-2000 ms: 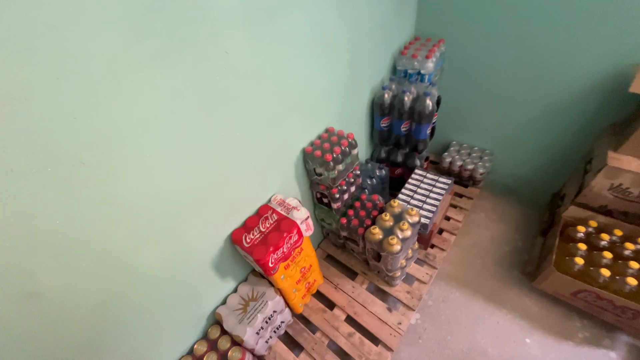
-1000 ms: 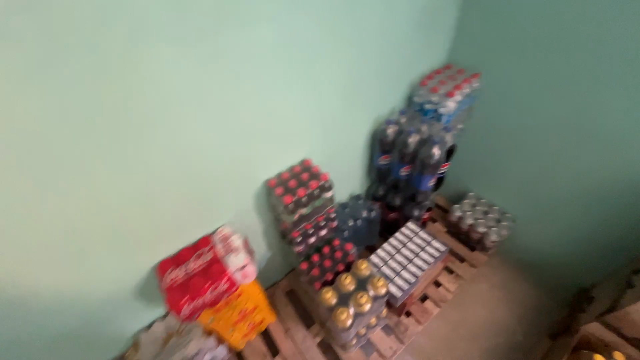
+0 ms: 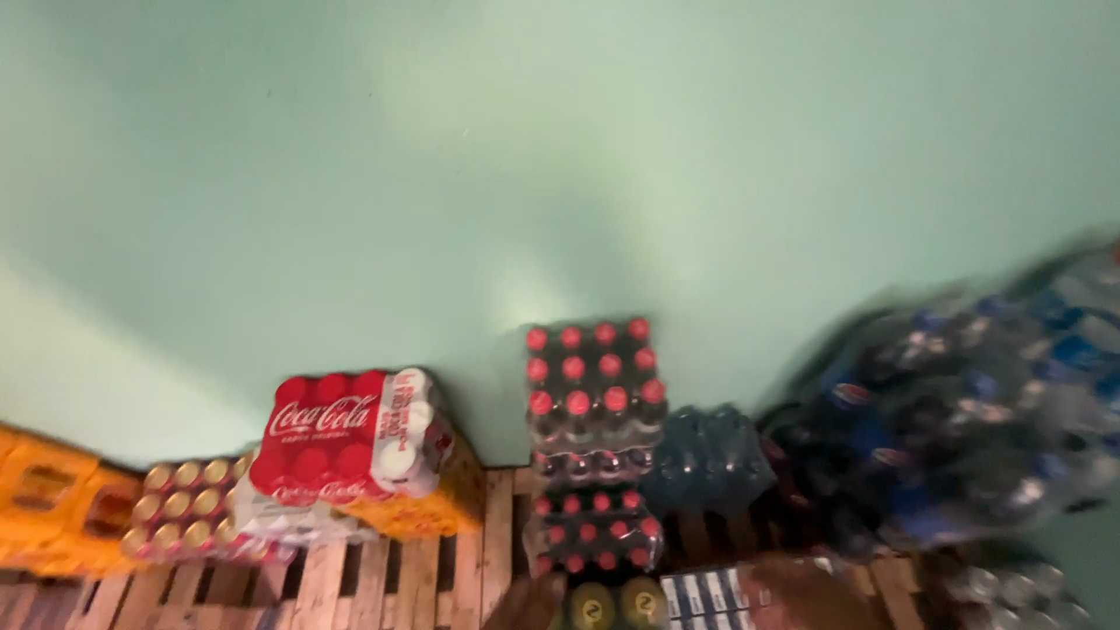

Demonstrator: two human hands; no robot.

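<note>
At the bottom edge my left hand [image 3: 527, 604] shows in part, blurred, beside the gold-topped pack [image 3: 618, 604] and just below a shrink-wrapped pack of red-capped small bottles [image 3: 595, 529]. My right hand [image 3: 809, 597], also blurred, lies over the right part of a tray of white and blue packages [image 3: 707, 597]. Whether either hand grips anything cannot be told. Behind them, a taller stack of red-capped dark bottles [image 3: 595, 376] stands against the wall, with a bluish wrapped bottle pack [image 3: 713, 455] to its right.
Wooden pallets [image 3: 332, 582] run along the green wall [image 3: 437, 192]. To the left are a red Coca-Cola multipack [image 3: 324, 437], gold-topped cans [image 3: 188, 503] and orange crates [image 3: 52, 503]. Large Pepsi bottles [image 3: 910, 437] stand at right, near a pack of cans [image 3: 1019, 595].
Both hands have come into view at the bottom edge. The view has moved closer to the stacks and turned, now showing orange crates at left.
</note>
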